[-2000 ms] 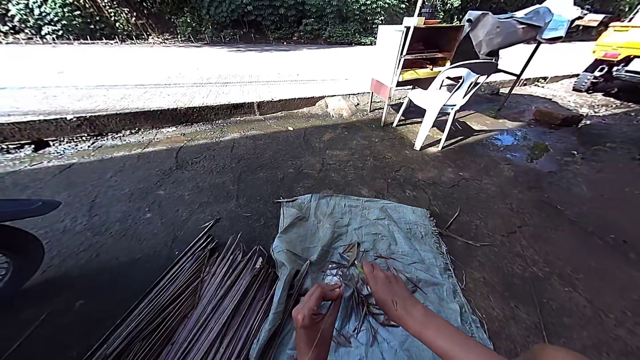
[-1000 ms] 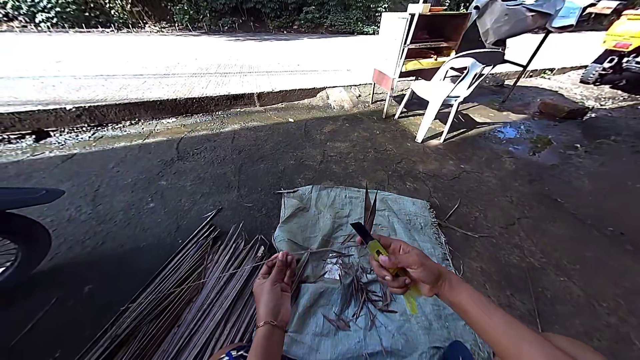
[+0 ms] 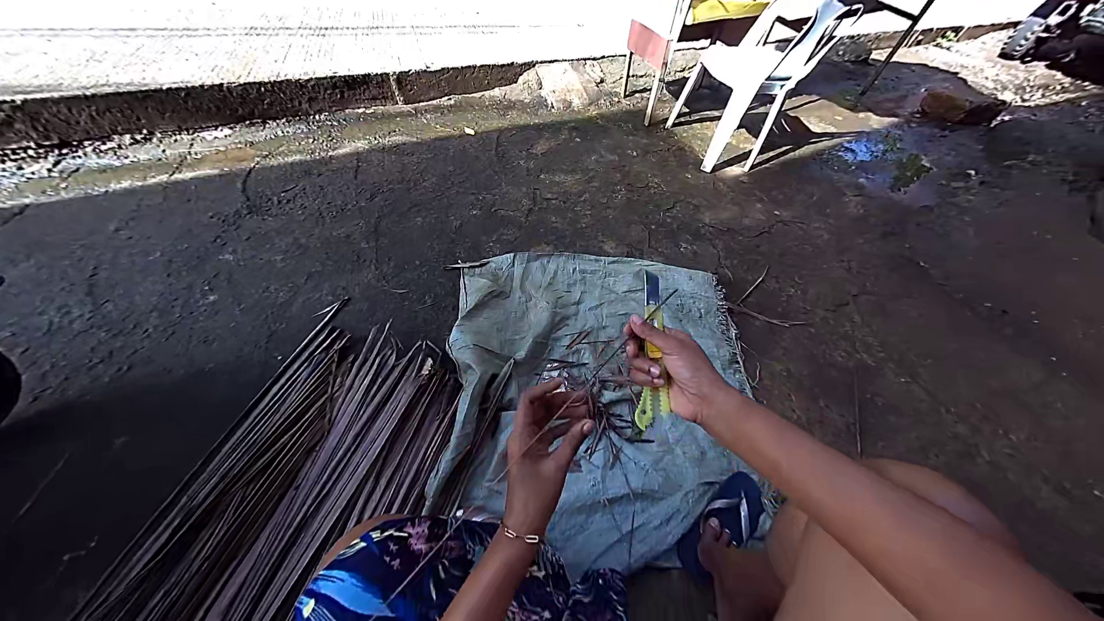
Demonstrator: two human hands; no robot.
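My right hand (image 3: 673, 366) grips a yellow snap-off utility knife (image 3: 654, 345), its blade pointing away from me, with a thin strip at the fingertips. My left hand (image 3: 548, 431), a chain bracelet on its wrist, is half curled over the sack, and a thin leaf rib seems to run through its fingers; the grip is hard to make out. Beneath both hands lies a pale green woven sack (image 3: 552, 302), with brown leaf scraps (image 3: 612, 423) scattered on it. Left of the sack, long dried palm leaflets (image 3: 319, 466) lie in a pile on the ground.
A white plastic chair (image 3: 750, 78) stands at the upper right beside a metal-legged cabinet (image 3: 649, 47). A small puddle (image 3: 867, 151) and a rock (image 3: 957, 108) are near it. The concrete road edge (image 3: 259, 99) crosses the top. My foot in a dark flip-flop (image 3: 737, 509) rests at the sack's lower right.
The knife blade tilted left a second ago and now points straight away from me. My left hand has opened somewhat and sits nearer the scraps. The view has tilted down.
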